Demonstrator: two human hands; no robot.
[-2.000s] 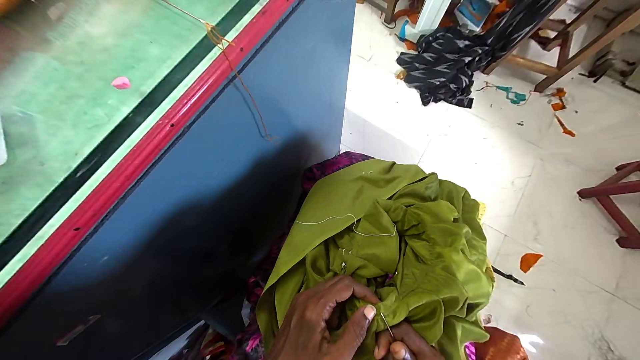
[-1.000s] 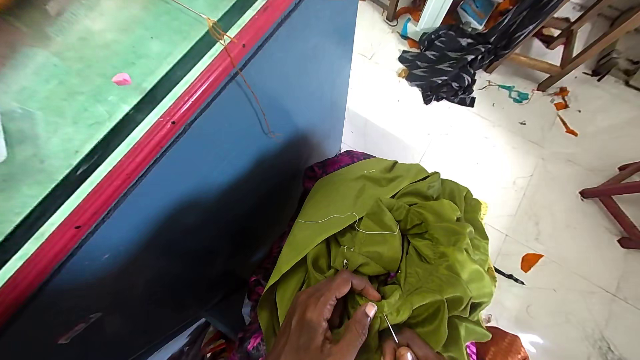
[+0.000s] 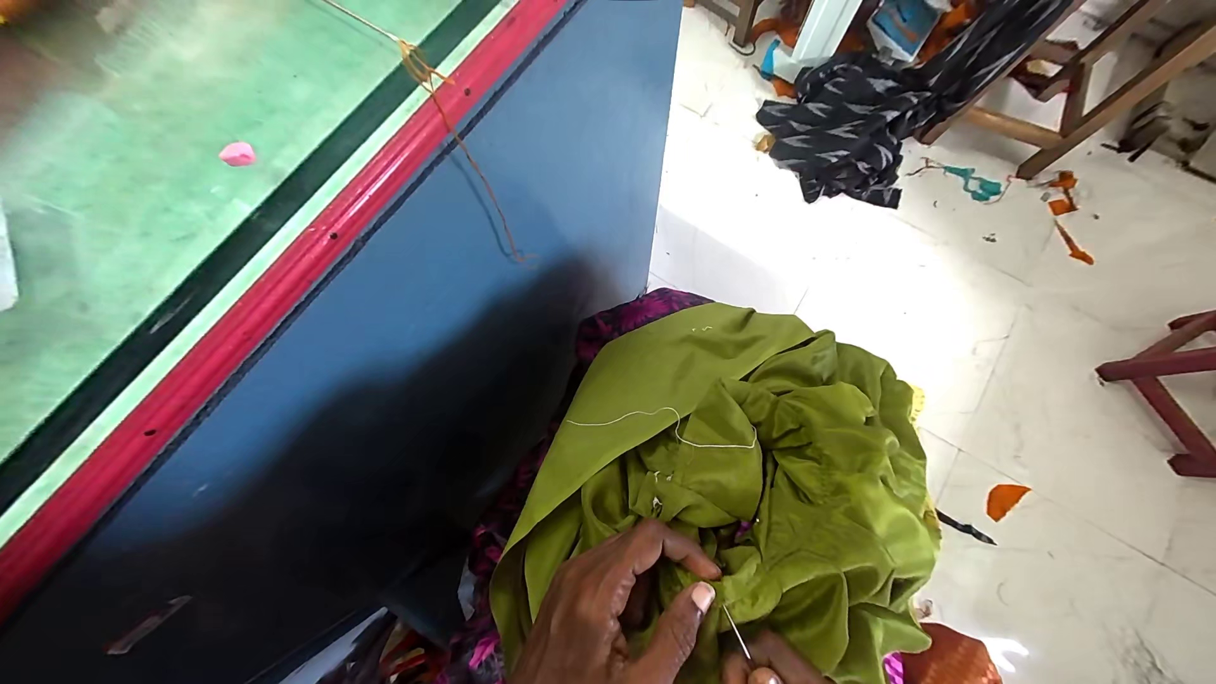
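Olive-green fabric lies bunched in the lower middle, over a purple and black patterned cloth. My left hand pinches a fold of the green fabric between thumb and index finger. Just right of that thumb a sewing needle slants down to my right hand, whose fingertips hold its lower end at the bottom edge; the rest of that hand is hidden or out of view. A loose white thread curves across the fabric above my left hand.
A green-topped table with a red edge and blue side stands at the left, an orange thread hanging over it. On the tiled floor lie black-and-white patterned cloth and orange scraps. Wooden legs stand at the right.
My right hand and the needle have shifted slightly at the bottom edge, with less of that hand showing than two seconds ago. My left hand keeps its pinch in nearly the same place.
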